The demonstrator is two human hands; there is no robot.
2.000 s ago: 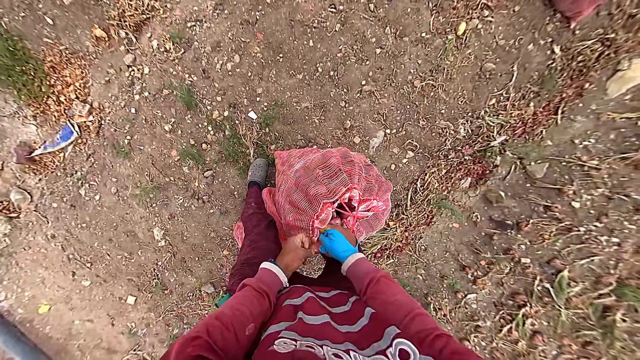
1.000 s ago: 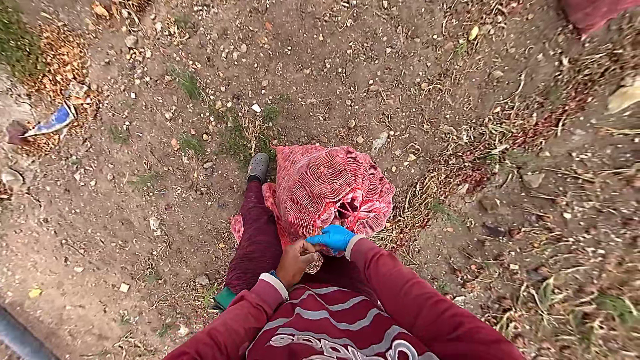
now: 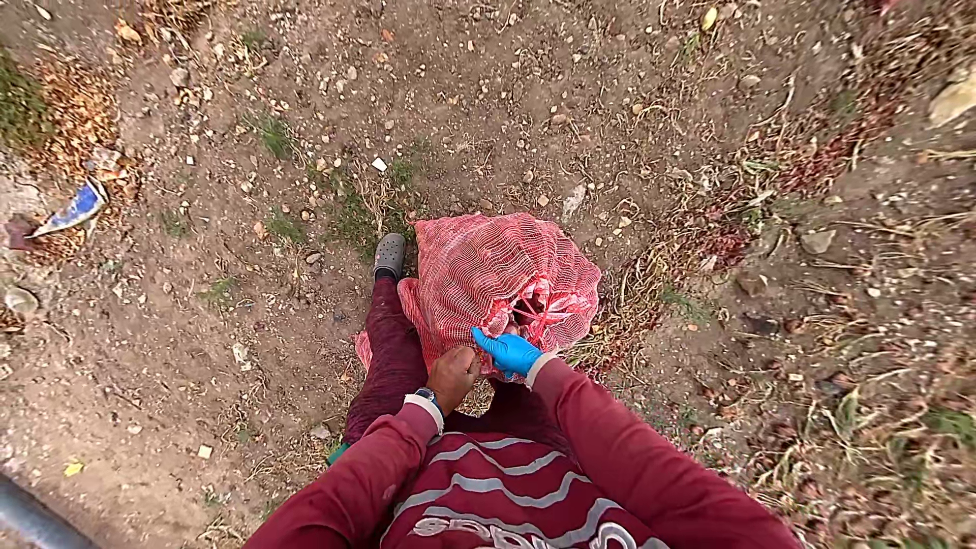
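Note:
A full red mesh sack (image 3: 488, 267) stands on the soil between my legs, its mouth partly drawn together with red string and a gap showing at the near side. My left hand (image 3: 455, 375), bare and with a watch at the wrist, is closed in a fist at the sack's near edge. My right hand (image 3: 509, 352), in a blue glove, lies against the near rim of the mouth, thumb stretched toward the left hand. The fingers of both hands seem to pinch the mesh or string, but the fingertips are largely hidden.
Dry soil with small stones surrounds the sack. A band of dry stalks and red onion skins (image 3: 724, 244) runs along the right. A blue and white scrap (image 3: 76, 210) lies at the left, and a grey pipe (image 3: 38, 518) crosses the lower left corner.
My two hands have shifted a little around the sack's near edge and stay close together. The sack has stayed in place.

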